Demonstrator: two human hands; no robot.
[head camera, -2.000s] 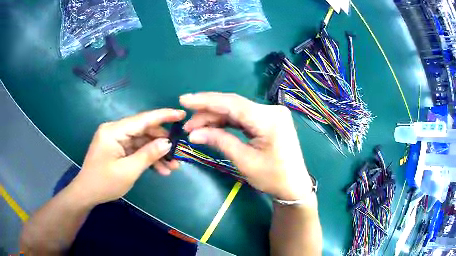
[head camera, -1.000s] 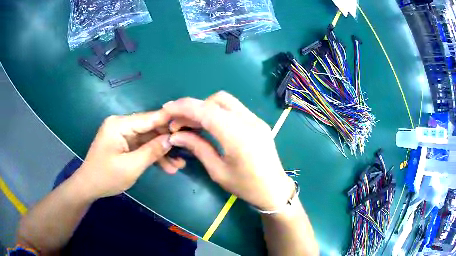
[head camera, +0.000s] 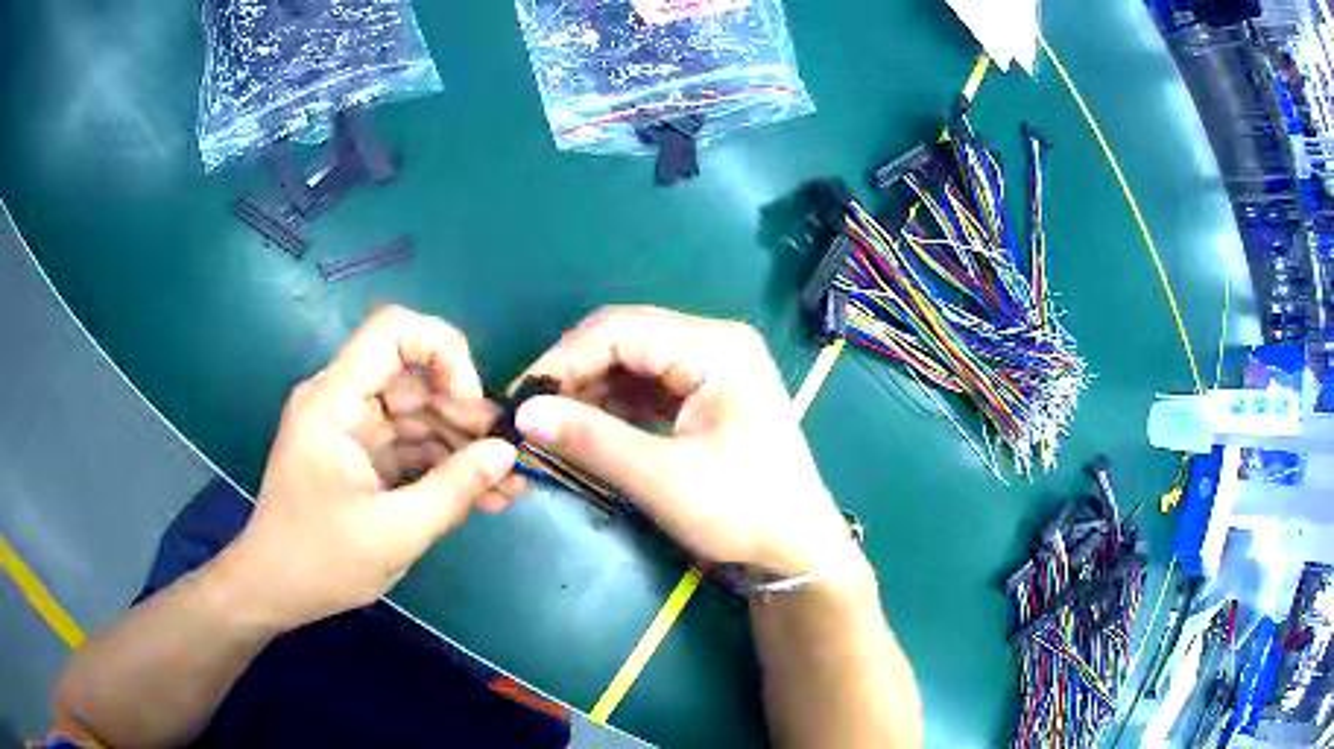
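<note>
My left hand (head camera: 373, 476) and my right hand (head camera: 688, 439) meet just above the green table, in front of me. Both hold a wire harness by its black connector (head camera: 524, 398) between thumbs and fingers. Its coloured wires (head camera: 568, 480) run down to the right under my right hand. The connector is mostly hidden by my fingers, and I cannot tell whether a cover is on it.
A left zip bag (head camera: 315, 73) with loose black bars (head camera: 366, 261) and a right zip bag (head camera: 658, 66) lie at the back. An upper harness pile (head camera: 951, 307) and a lower harness pile (head camera: 1080, 615) lie to the right. Clear and blue plastic holders (head camera: 1244, 422) stand at the right edge.
The fingers of my left hand have spread and lifted off the connector's upper side. The black connector and wires show again between my hands. The view has shifted slightly.
</note>
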